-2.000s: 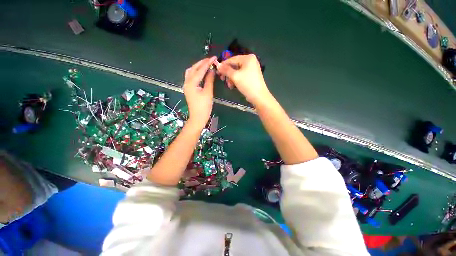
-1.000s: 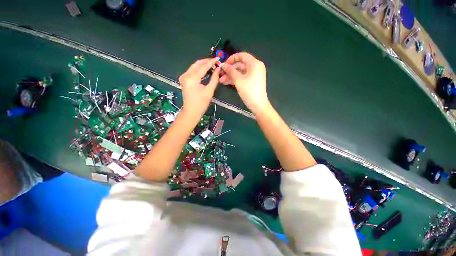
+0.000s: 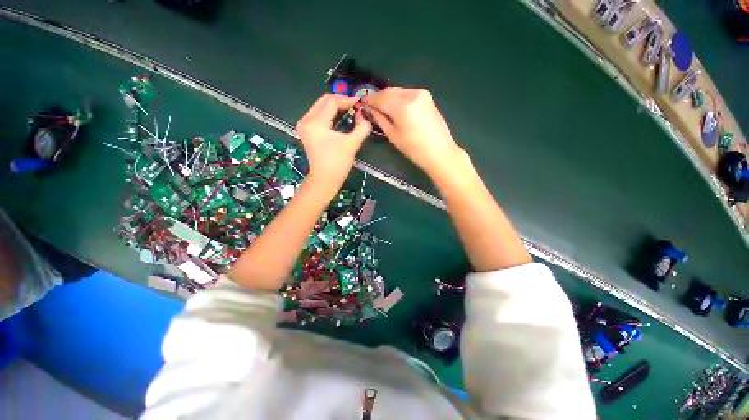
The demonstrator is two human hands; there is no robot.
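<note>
My left hand (image 3: 330, 141) and my right hand (image 3: 411, 123) meet over the belt near the pale metal rail. Their fingertips pinch a tiny wire plug (image 3: 359, 102) with a bit of red wire between them; its exact shape is too small to tell. A black unit (image 3: 367, 80) with a silver disc and a blue cylinder with a red end lies just beyond my fingertips, partly hidden by them. A tangled heap of green circuit boards (image 3: 234, 184) with wires and pinkish-brown pads lies to the left, partly behind my left forearm.
A pale metal rail (image 3: 567, 261) divides the work surface and belt. Black units lie at far left (image 3: 48, 141), near my right sleeve (image 3: 441, 336) and on the belt at right (image 3: 662, 261). A black oblong object (image 3: 625, 381) lies lower right. A tan shelf (image 3: 649, 74) holds parts. A person's head shows at left.
The black unit by my hands shows more of its disc, and its blue cylinder sits further left. Units on the belt have shifted in view with the camera. Both hands stay together at the fingertips.
</note>
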